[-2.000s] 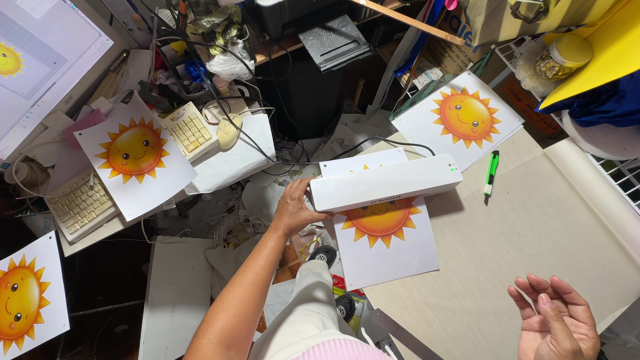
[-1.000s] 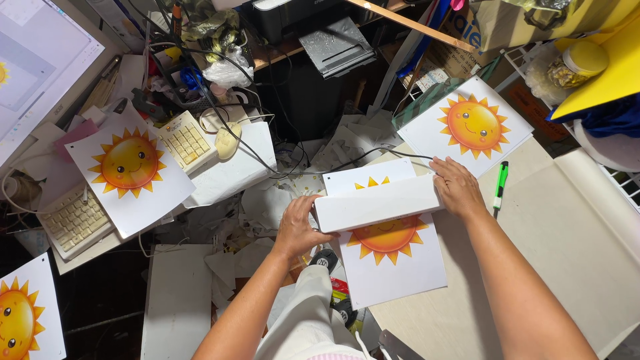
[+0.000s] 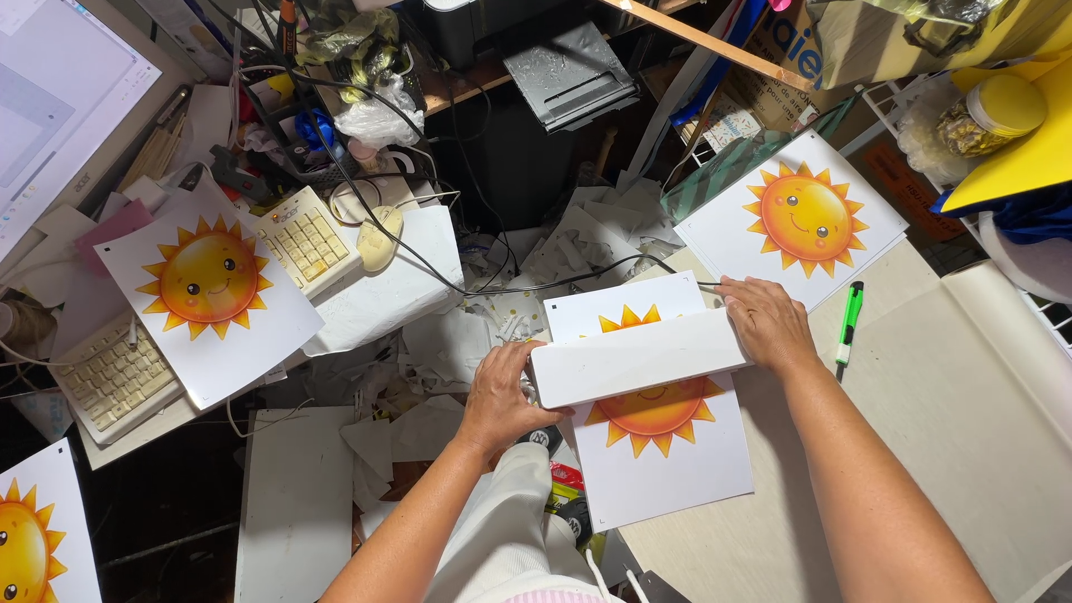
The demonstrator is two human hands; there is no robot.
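Note:
A long white device with a black cable (image 3: pixel 641 356) lies across a printed sun sheet (image 3: pixel 670 461), which shows above and below it. My left hand (image 3: pixel 502 398) grips the device's left end, thumb along its near edge. At the right end my right hand (image 3: pixel 769 325) is closed around the corner, where the cable comes out. Another sun print (image 3: pixel 800 222) lies on top of other sheets just beyond my right hand. A green utility knife (image 3: pixel 849 327) rests on the table to the right.
Sun prints also lie over the keyboard (image 3: pixel 209 293) and at the lower left (image 3: pixel 29 536). The cable crosses to a mouse (image 3: pixel 380 239) beside the keyboards. Paper scraps (image 3: pixel 452 339) fill the gap left of the beige table (image 3: pixel 930 402). A jar with a yellow lid (image 3: pixel 1005 105) stands upper right.
My right hand was raised palm up at the lower right two seconds ago and has moved onto the device's right end. The device has turned, its printed face no longer showing.

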